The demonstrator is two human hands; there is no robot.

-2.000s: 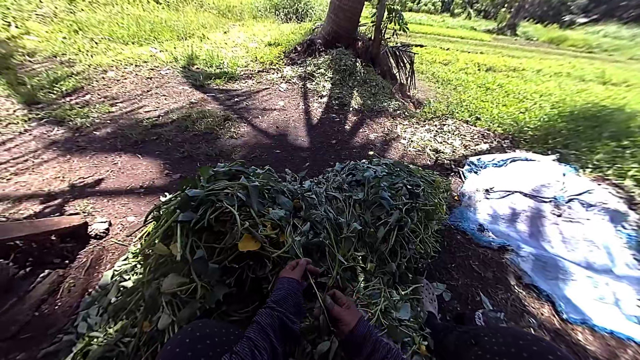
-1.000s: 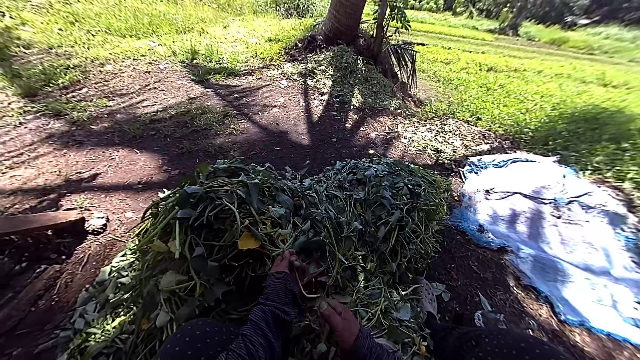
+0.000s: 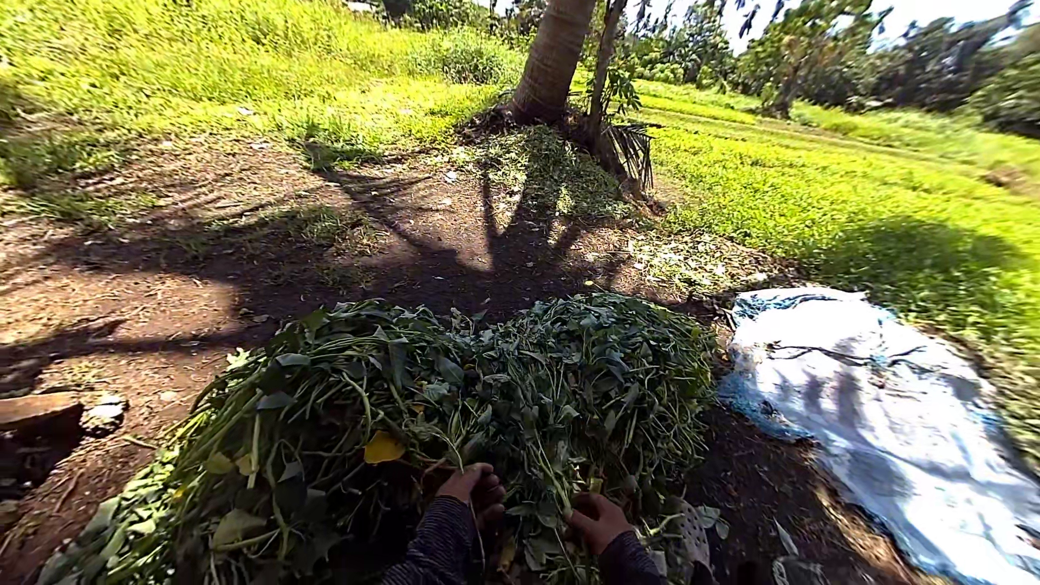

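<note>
A large heap of cut leafy green vines (image 3: 585,357) lies on the ground right in front of me. At its near side, my left hand (image 3: 475,489) is closed around thin stems, below and to the right of a yellow leaf (image 3: 383,448). My right hand (image 3: 597,520) pinches the lower end of a leafy vine stem (image 3: 556,479), a short way to the right of the left hand. Leaves and shade partly cover the fingertips of both hands.
To the right, a white woven plastic sheet (image 3: 861,390) with frayed blue edges is spread on the soil. A wooden plank (image 3: 36,410) lies at the left. Beyond the heap stands a palm trunk (image 3: 552,65), with grass behind it.
My hands have moved farther apart than they were one second ago. A leafy stem now stretches up from my right hand over the heap.
</note>
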